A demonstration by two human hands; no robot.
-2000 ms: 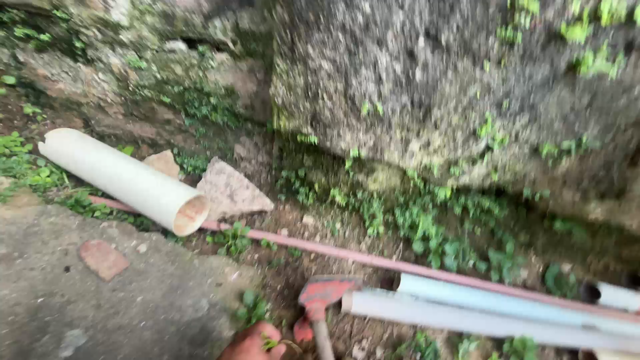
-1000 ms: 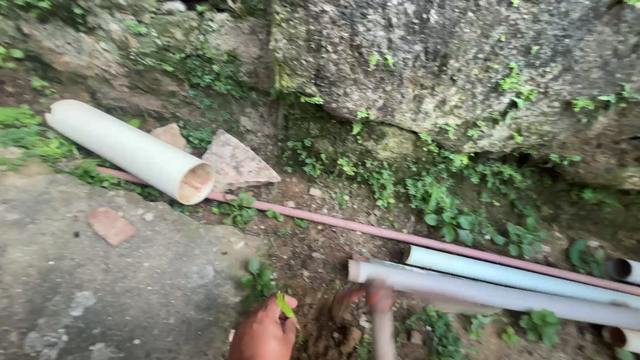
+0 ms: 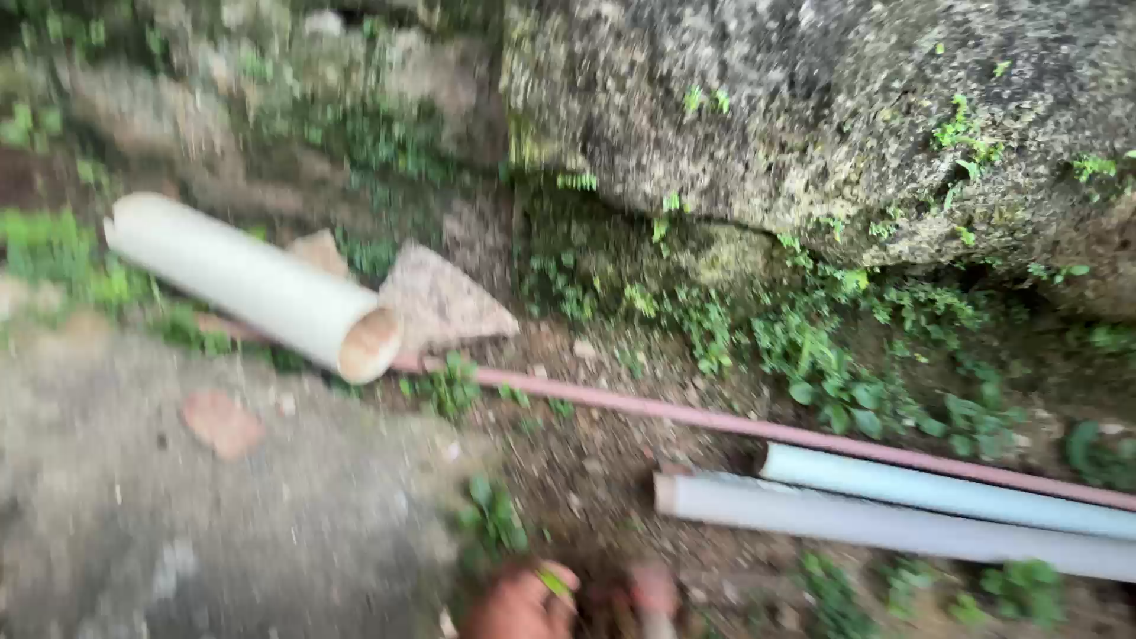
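Note:
My left hand (image 3: 524, 603) shows at the bottom edge, its fingers closed on a small green leaf (image 3: 555, 582). Just right of it is the blurred head of a hand tool (image 3: 652, 590), reddish, with a pale handle running out of the frame at the bottom. My right hand is not in the picture. Weedy brown soil (image 3: 577, 461) lies beneath the tool and around the hand. Up and to the right rest a grey plastic pipe (image 3: 843, 519) and a light blue pipe (image 3: 941, 484), side by side.
A wide cream pipe (image 3: 248, 280) lies at left beside a triangular stone piece (image 3: 444, 302). A thin pink pipe (image 3: 710, 419) crosses the soil. Concrete (image 3: 293, 532) spreads at lower left, with a reddish fragment (image 3: 222, 424) on it. A large rock (image 3: 754, 115) rises behind.
The tool has moved down toward the bottom edge; two seconds ago its red head stood higher, by the grey pipe's end. The leaf stays in my left hand.

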